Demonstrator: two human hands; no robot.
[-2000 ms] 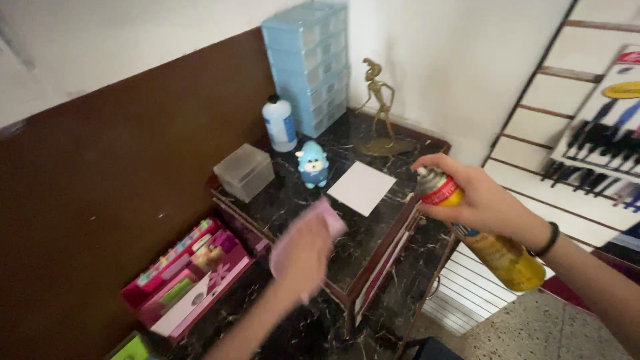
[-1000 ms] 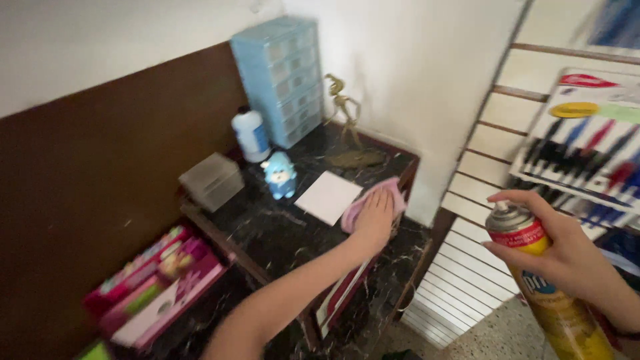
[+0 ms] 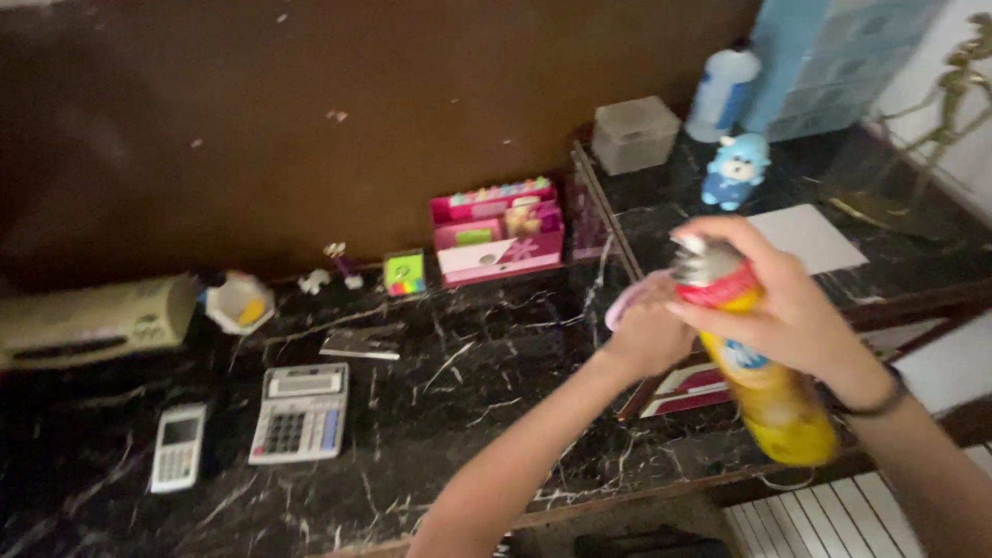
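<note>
My right hand [image 3: 783,302] grips a yellow aerosol can [image 3: 763,380] with a red band, its index finger over the nozzle. Just left of the can's top, my left hand [image 3: 655,329] holds a pink cloth [image 3: 626,301], mostly hidden behind the fingers, near the front left corner of the raised black marbled top [image 3: 666,248]. A white paper square [image 3: 810,239] lies on that top, behind my right hand. Beyond it stands a blue animal figurine [image 3: 736,172]. The lower black marbled counter [image 3: 434,426] stretches to the left.
A calculator [image 3: 301,413], a white handheld keypad device [image 3: 178,448] and a pink organizer [image 3: 500,236] are on the lower counter, with a beige machine [image 3: 93,322] at far left. A clear box [image 3: 635,136], white bottle [image 3: 722,97], blue drawer tower [image 3: 845,66] and brass figure [image 3: 949,101] stand on the raised top.
The view has swung left, showing more of the lower counter. My left hand with the cloth has left the spot beside the paper for the raised top's front left corner, and the can is now close by it.
</note>
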